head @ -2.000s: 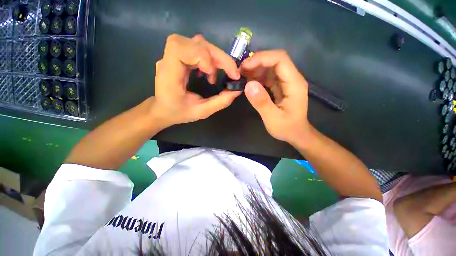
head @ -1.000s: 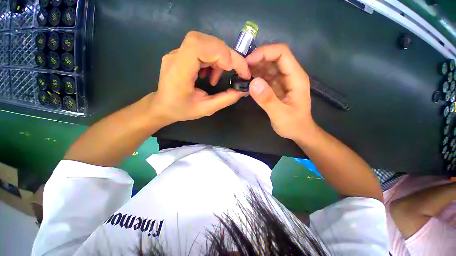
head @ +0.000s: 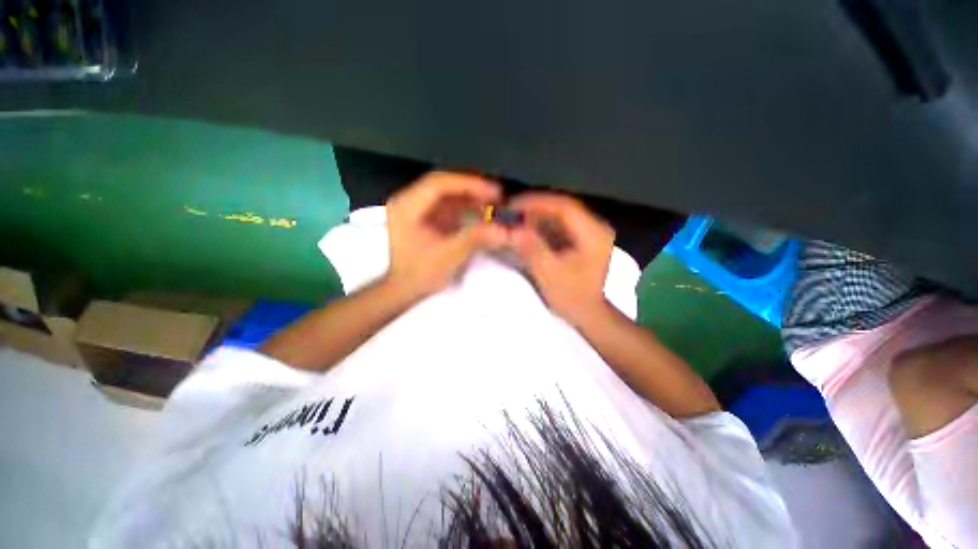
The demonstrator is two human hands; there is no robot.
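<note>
A small round black part [head: 508, 217] with a yellow bit at its left side is held between my fingertips, close to my chest and off the bench's near edge. My left hand [head: 434, 231] grips it from the left with thumb and fingers. My right hand [head: 568, 252] grips it from the right. Both hands and the part are blurred, so its face cannot be read. The clear parts tray [head: 120, 54] with rows of black parts is cut off at the top left corner.
The dark bench top [head: 483, 97] spans the top. A dark bar-like object [head: 895, 48] lies at the upper right. A blue stool [head: 740, 268] and a seated person in pink [head: 858, 359] are at right. Open cardboard boxes [head: 145, 332] stand on the green floor at left.
The view has tilted down toward my body. My hands have moved from over the bench to near my chest, still holding the part. The mallet and the loose parts have left the view.
</note>
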